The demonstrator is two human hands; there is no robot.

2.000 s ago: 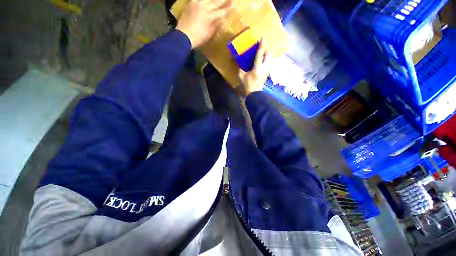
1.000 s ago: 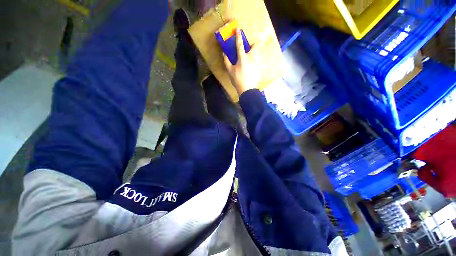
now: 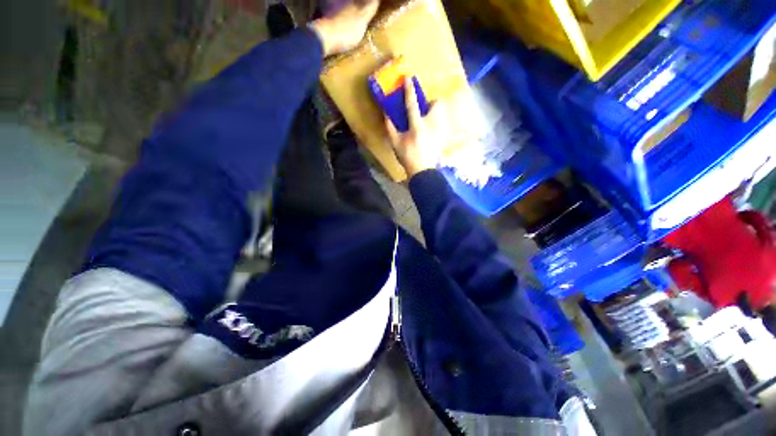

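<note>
A brown cardboard carton (image 3: 434, 43) is at the top centre, tilted and cut off by the top edge. My right hand (image 3: 417, 136) lies over its near part, holding a blue-purple and orange tape dispenser (image 3: 393, 78) against the cardboard. The fingers are over the dispenser. My left hand (image 3: 347, 27) is at the carton's upper left edge, partly cut off by the frame top. A small dark purplish patch shows beside its fingers; I cannot tell whether it is held.
A blue crate (image 3: 502, 197) with white pieces is right of the carton. Larger blue crates (image 3: 625, 128) and a yellow bin (image 3: 593, 64) are at the upper right. A person in red (image 3: 723, 255) is at the far right. A pale surface (image 3: 34, 196) is at the left edge.
My left hand was out of view a second ago and is now back at the carton's upper left. My right hand stays on the dispenser. The person in red shows more fully.
</note>
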